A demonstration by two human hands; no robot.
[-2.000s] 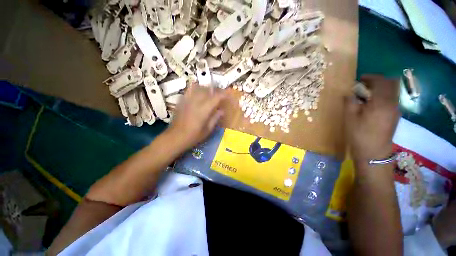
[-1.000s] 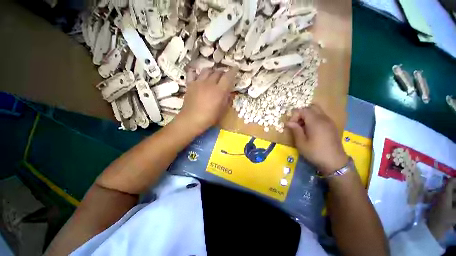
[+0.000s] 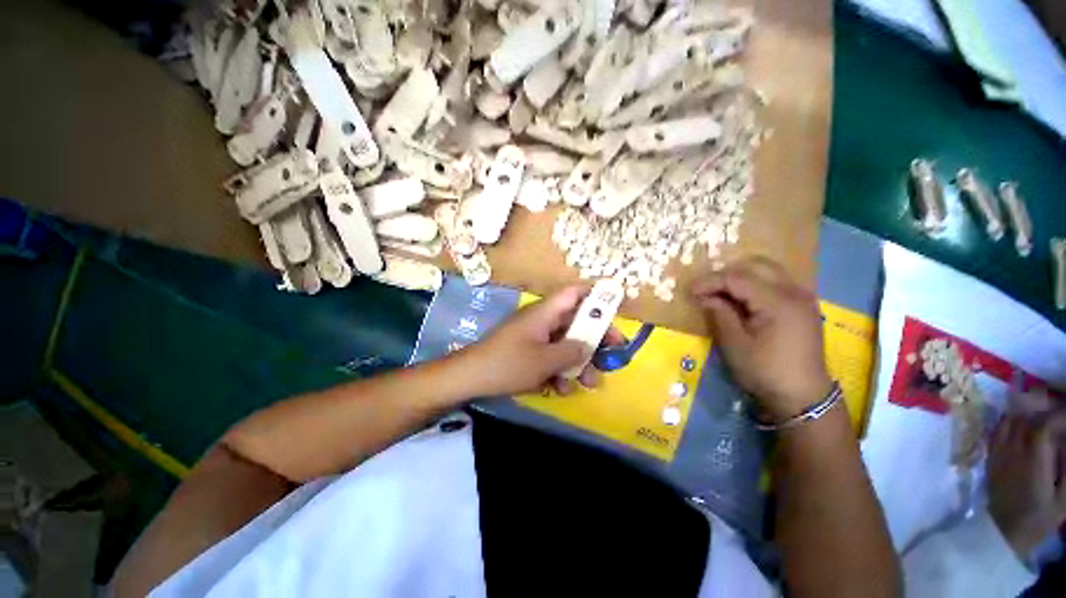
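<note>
My left hand (image 3: 540, 341) holds one beige housing (image 3: 596, 313) with a dark hole, tilted over the yellow and grey headset carton (image 3: 631, 426). My right hand (image 3: 754, 321) is just right of the pile of tiny beige discs (image 3: 637, 251), its thumb and fingertips close together. Whether a disc is between these fingertips is too small to tell. A large heap of beige housings (image 3: 351, 222) lies on the brown cardboard sheet (image 3: 795, 117), behind and left of my hands.
Single beige pieces (image 3: 981, 201) lie spaced on the green surface (image 3: 877, 140) at right. A white sheet with a red panel (image 3: 906, 374) bears small beige pieces. Another person's hand (image 3: 1029, 467) is at the right edge. Pale papers (image 3: 980, 53) lie at top right.
My left hand has moved from the heap towards me and now holds a housing. My right hand came from the far right to the discs. Another piece now lies on the green surface.
</note>
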